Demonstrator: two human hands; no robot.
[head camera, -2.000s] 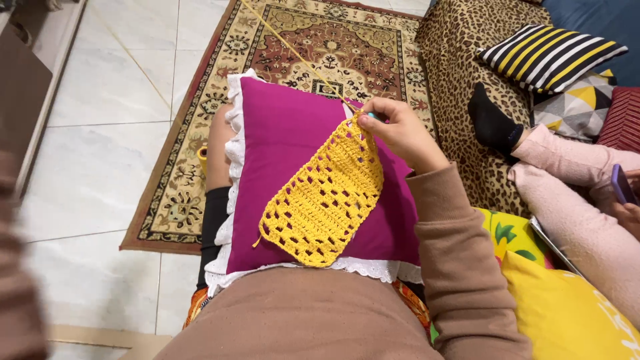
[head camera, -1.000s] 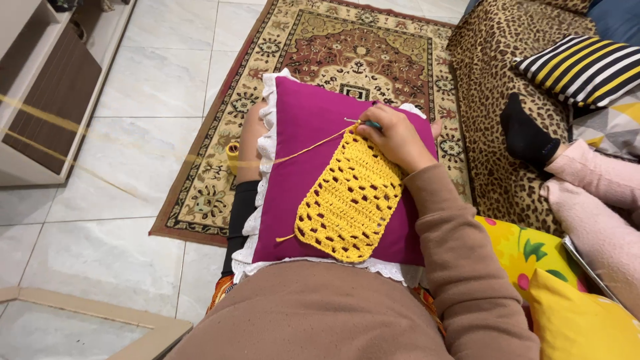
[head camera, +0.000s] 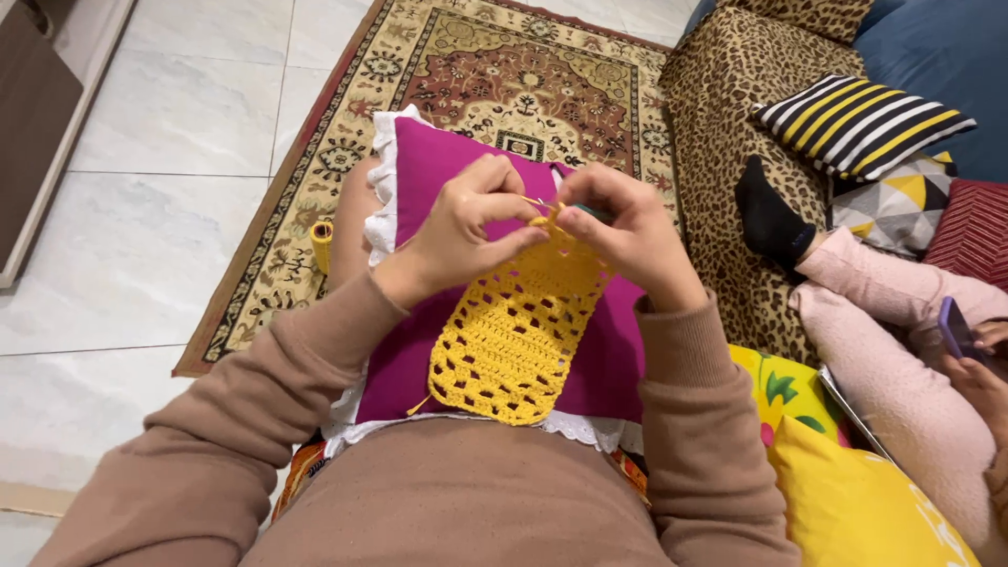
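Observation:
A yellow crocheted piece (head camera: 512, 339) with rows of small holes lies over a magenta cushion (head camera: 441, 173) with a white ruffled edge on my lap. My left hand (head camera: 476, 216) pinches the top left edge of the piece, with yellow yarn at its fingers. Close beside it, my right hand (head camera: 626, 224) holds a crochet hook (head camera: 543, 204) at the top edge; its thin metal tip points left, and most of its handle is hidden by the fingers. A short yarn tail (head camera: 419, 405) hangs at the lower left corner.
A yellow yarn spool (head camera: 322, 246) stands beside my left leg, by the patterned rug (head camera: 331, 161). At right, another person's legs (head camera: 882, 315) and hands with a phone (head camera: 957, 329) are near the leopard-print sofa (head camera: 709, 102). A yellow cushion (head camera: 858, 496) lies by my right arm.
My left hand, not seen at the piece in the earlier frames, has come in from the left and now grips its top edge beside my right hand. The stretched yarn strand is no longer seen running left.

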